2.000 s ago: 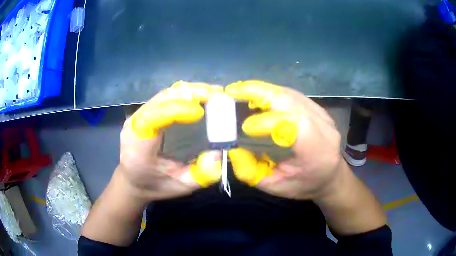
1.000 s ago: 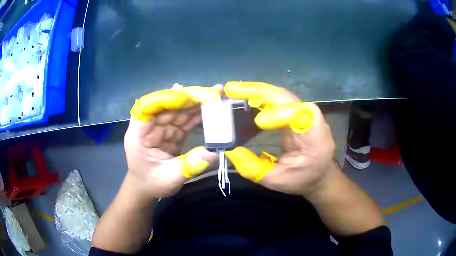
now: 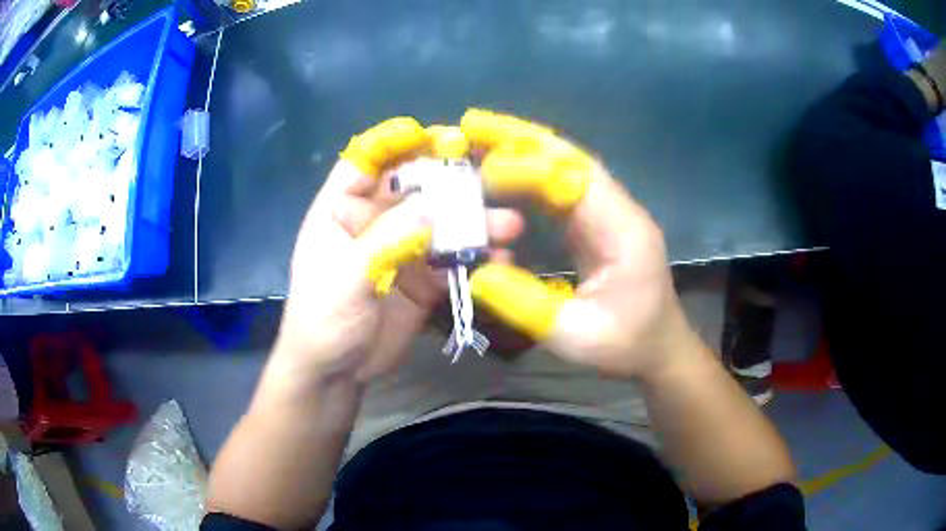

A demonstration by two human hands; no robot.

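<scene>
A white unit (image 3: 456,213) is held in the air over the table's front edge. Its dark end points toward me and several thin lead wires (image 3: 462,311) hang from it. A small piece with a dark tip (image 3: 405,180) projects from its upper left side. My left hand (image 3: 358,249), with yellow finger cots, grips the unit from the left. My right hand (image 3: 591,249), also with yellow cots, holds it at the far end and near the dark end. Some fingertips are blurred or hidden behind the unit.
A blue bin (image 3: 156,207) full of white housings stands on the dark worktop (image 3: 664,124) at the left. Another person's dark sleeve (image 3: 861,207) is at the right. A red stool (image 3: 73,389) and a clear plastic bag (image 3: 166,472) are on the floor at the lower left.
The hands and unit have moved up in the picture, closer over the table edge. The side piece, earlier at the unit's right, now shows at its left. The left thumb has moved onto the unit's side.
</scene>
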